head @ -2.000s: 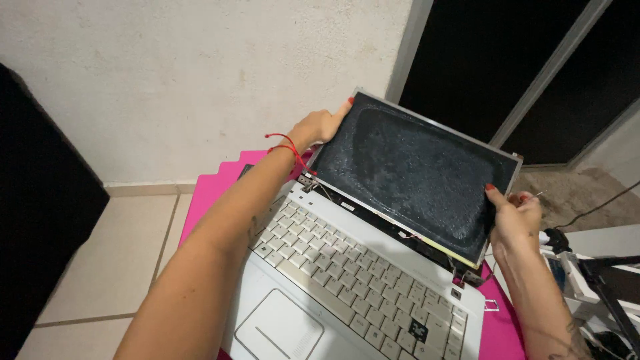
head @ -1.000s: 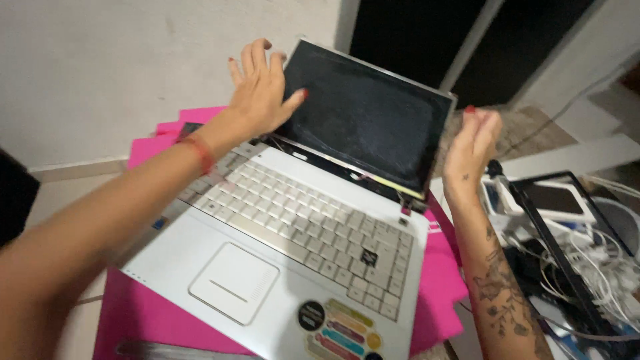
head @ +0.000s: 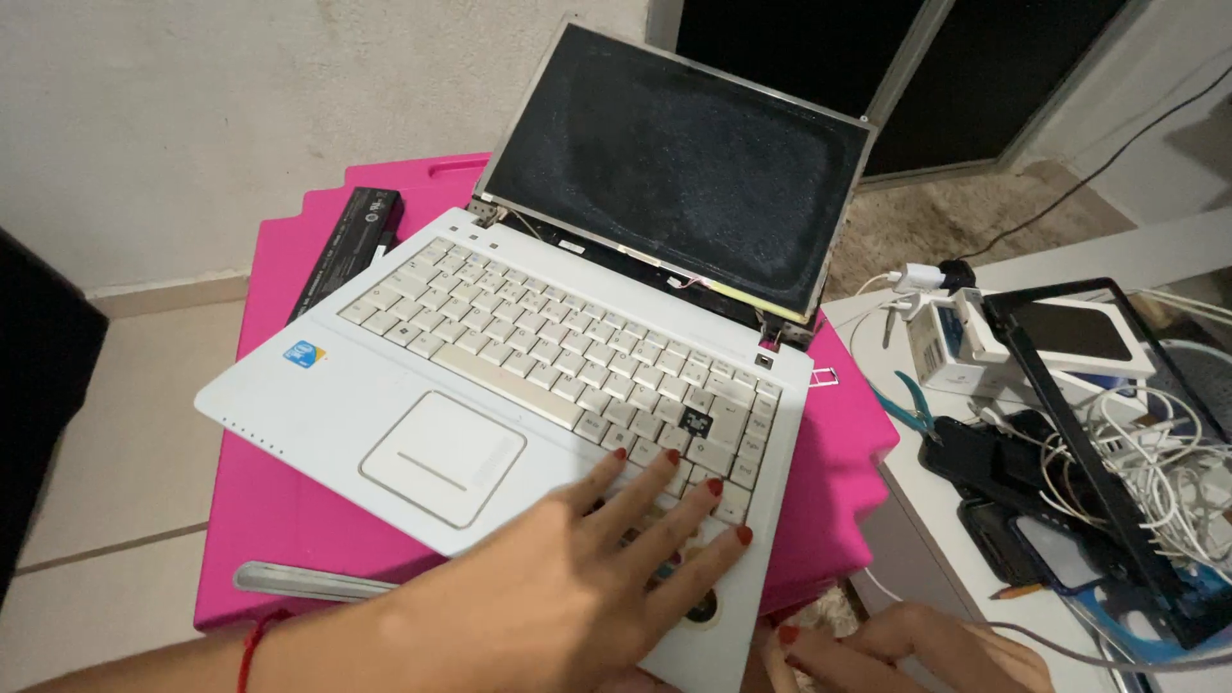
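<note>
A white laptop (head: pixel 366 385) lies open on a pink table (head: pixel 241 481), turned at an angle. Its bare LCD panel (head: pixel 674 154), with no bezel around it, stands tilted back at the hinges, and a thin cable shows along its lower edge. My left hand (head: pixel 616 549) rests flat with spread fingers on the right palm rest and the lower right keys. At the laptop's front right edge is my right hand (head: pixel 866 650), its fingers bent and partly cut off by the frame; whether it holds anything cannot be told.
A black laptop battery (head: pixel 346 250) lies behind the laptop's left side. A metal strip-like tool (head: pixel 308 581) is near the front edge. On the white table (head: pixel 962 587) at right are a black bezel frame (head: pixel 1078 443), tangled white cables (head: pixel 1155 472), teal-handled pliers (head: pixel 910 409), boxes and phones.
Both hands have left the LCD panel's sides. My left hand has come down onto the palm rest and keys, and my right hand has moved down to the front right edge.
</note>
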